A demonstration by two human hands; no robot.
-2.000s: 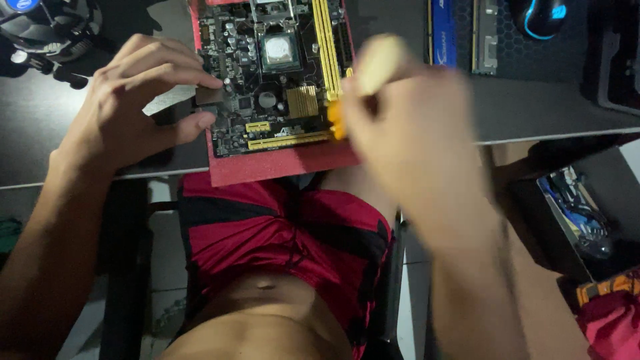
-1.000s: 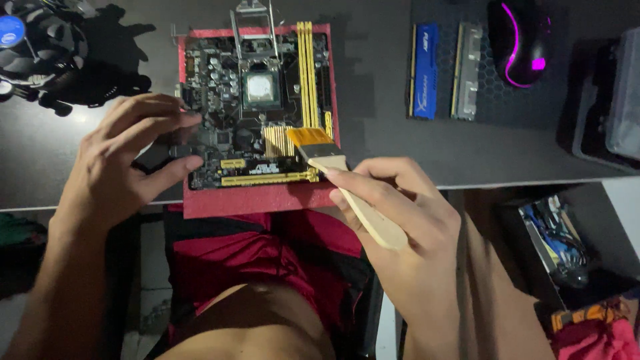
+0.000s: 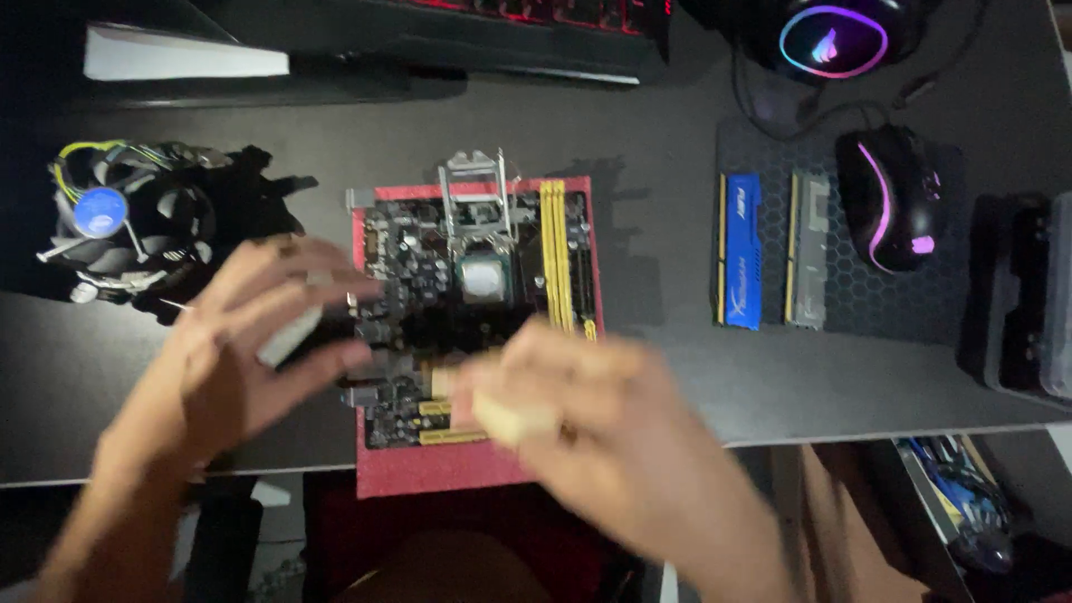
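Note:
A computer motherboard (image 3: 423, 285) lies on a red mat (image 3: 444, 471) at the desk's front edge. Its CPU (image 3: 483, 279) shows pale paste on top, and the metal socket cover (image 3: 476, 201) stands raised. My right hand (image 3: 586, 410), blurred, holds a brush by its pale wooden handle (image 3: 511, 417) over the lower right of the board; the bristles are hidden or too blurred to make out. My left hand (image 3: 268, 327) is at the board's left edge, thumb and fingers apart around the port side, with nothing gripped.
A CPU cooler with fan (image 3: 167, 218) sits on the left. To the right are a blue RAM module (image 3: 742, 251), a grey RAM module (image 3: 809, 251), a lit mouse (image 3: 892, 201) and a clear-lidded case (image 3: 1030, 293). A keyboard (image 3: 536, 38) and a lit headset (image 3: 833, 42) lie behind.
The view has shifted, now showing the keyboard and headset. My right hand has moved left over the board with the brush, whose bristles showed a second ago. My left hand stays by the left edge.

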